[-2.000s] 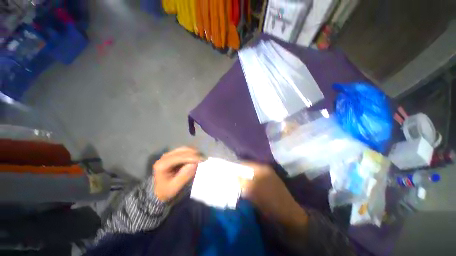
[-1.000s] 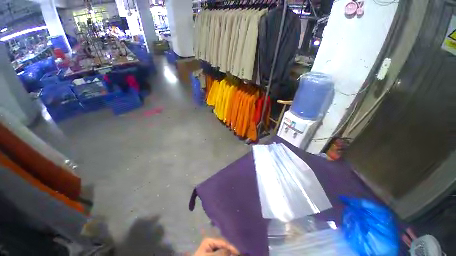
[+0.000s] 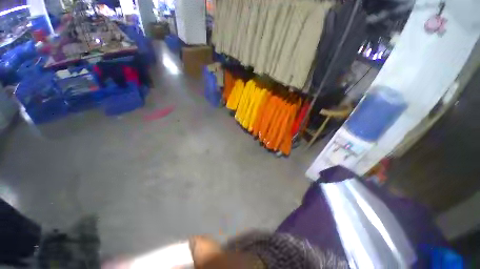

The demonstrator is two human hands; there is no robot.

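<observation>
My right hand (image 3: pixel 208 255) is blurred and cut off by the bottom edge, its dark grey knitted sleeve (image 3: pixel 284 249) running off to the right. Its fingers meet a bright, blurred white piece (image 3: pixel 163 256), which looks like paper, and seem to hold it. The lower part of both is out of the picture. My left hand is not in view. Flat, shiny clear bags (image 3: pixel 363 223) lie on the purple-covered table (image 3: pixel 310 218) at the lower right.
A blue plastic bag (image 3: pixel 445 258) is at the lower right edge. A water dispenser (image 3: pixel 337 152) stands beyond the table. Beige garments (image 3: pixel 268 39) hang above yellow and orange ones (image 3: pixel 263 115). Dark cloth (image 3: pixel 16 231) is at lower left. Blue crates (image 3: pixel 79 97) stand far left.
The view has risen from the table and swung left. The table and bags have shifted to the lower right. The left hand seen with the white paper earlier is out of view.
</observation>
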